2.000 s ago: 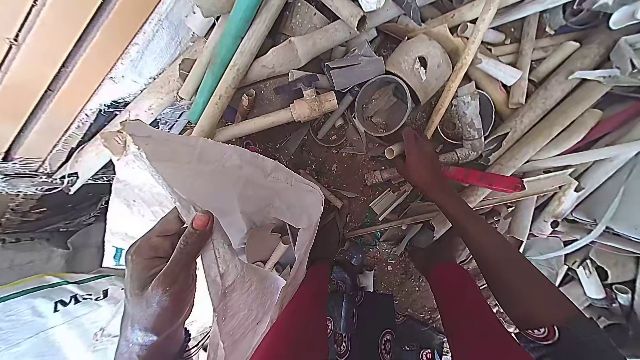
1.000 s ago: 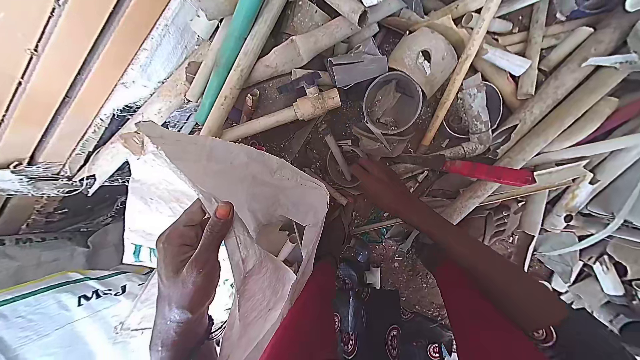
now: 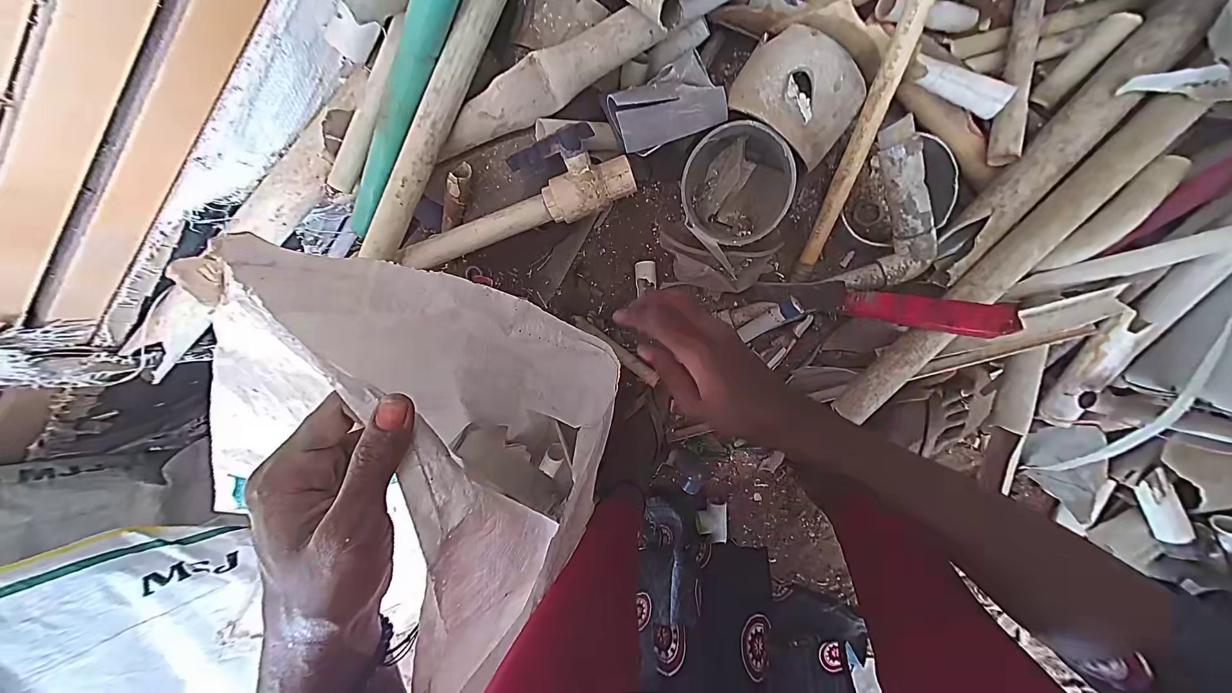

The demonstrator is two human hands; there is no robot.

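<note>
My left hand [image 3: 332,525] grips the edge of a white woven sack [image 3: 414,318], thumb on top, and holds its mouth open. Inside the sack lie broken plastic pieces [image 3: 515,462]. Over the scrap pile, to the right of the sack, my right hand [image 3: 688,361] reaches with fingers bent, close to a thin pale pipe piece [image 3: 621,351]; whether it touches that piece or holds anything cannot be told. Just above the fingers stands a short white pipe piece [image 3: 645,276]. A tool with a red handle [image 3: 929,313] lies right of this hand, its dark end toward the hand.
Plastic pipes [image 3: 1078,192] are heaped at the right. A pipe with a valve [image 3: 577,188], a grey pipe ring [image 3: 739,183], a wooden stick [image 3: 866,135] and a green pipe [image 3: 404,106] lie ahead. Another printed sack [image 3: 125,606] is at the lower left, below slatted boards [image 3: 125,154].
A grey pipe piece upright near my right hand one second ago no longer shows there. My right hand has shifted from beside the pipe ring toward the sack. My left hand still grips the sack.
</note>
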